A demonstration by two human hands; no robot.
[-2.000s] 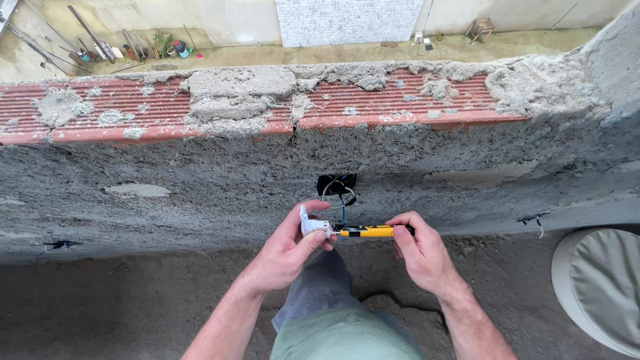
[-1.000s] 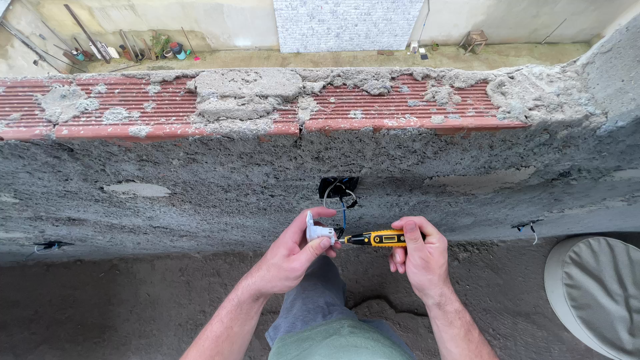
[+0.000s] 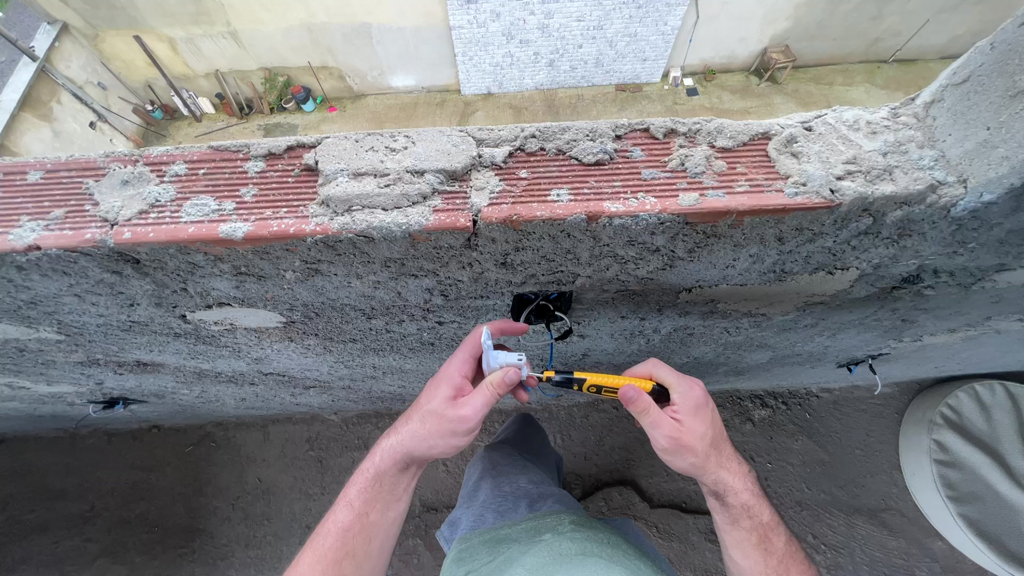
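My left hand pinches a white plastic electrical socket or switch module between thumb and fingers, its plate turned to the left. In my right hand is a yellow and black tester screwdriver, gripped near its handle end and pointing left. Its metal tip meets the right side of the module; the exact contact point is too small to tell. A blue wire hangs down to the module from a black wall box, where grey and black wires loop out.
A rough cement-rendered parapet topped with red ribbed hollow bricks runs across the view. Other wires stick out of the wall at left and right. A round grey-green fabric-topped object stands at right. Beyond lies a lower yard.
The screwdriver has turned in my right hand: its small display window faced up one second ago and now sits toward the lower side. My left hand keeps hold of the white module.
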